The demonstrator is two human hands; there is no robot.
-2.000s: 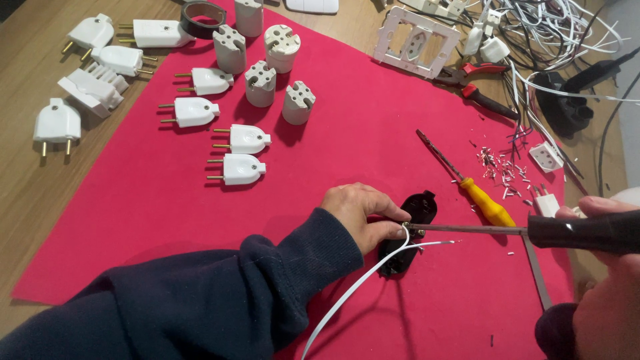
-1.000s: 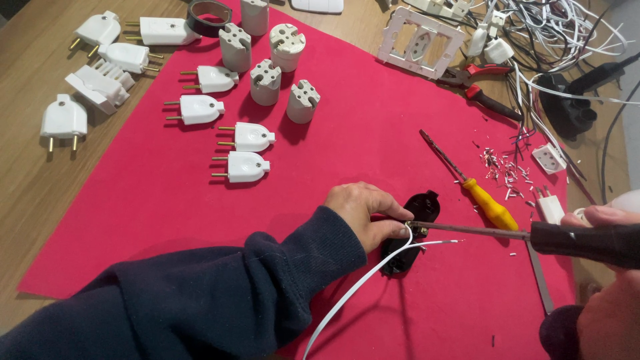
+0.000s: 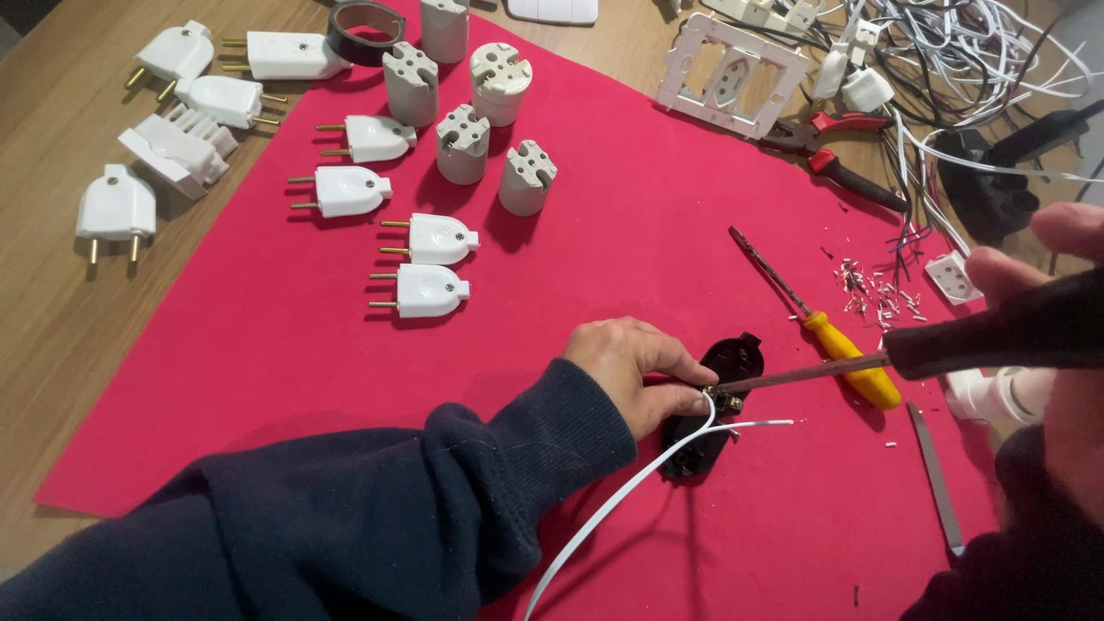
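Observation:
My left hand (image 3: pixel 642 371) pinches a small brass terminal (image 3: pixel 709 391) between thumb and forefinger, where one conductor of the white two-core cable (image 3: pixel 604 509) ends. Below it lies an open black plastic housing (image 3: pixel 700 448) on the red sheet, with another brass terminal (image 3: pixel 733 404) in it. The cable's other conductor (image 3: pixel 759 423) sticks out free to the right, its end stripped. My right hand (image 3: pixel 1074 405), partly cut off by the frame edge, holds a black-handled screwdriver (image 3: pixel 992 332); its long shaft reaches left and its tip meets the terminal at my left fingertips.
A yellow-handled screwdriver (image 3: pixel 854 358) and a flat metal strip (image 3: pixel 936 479) lie at the right, near insulation scraps (image 3: pixel 875 293). Behind are red-black pliers (image 3: pixel 849 164), a white socket frame (image 3: pixel 733 76) and tangled wires (image 3: pixel 992 60). White plugs (image 3: pixel 431 291), grey cylindrical sockets (image 3: pixel 526 178) and a tape roll (image 3: pixel 366 33) stand upper left.

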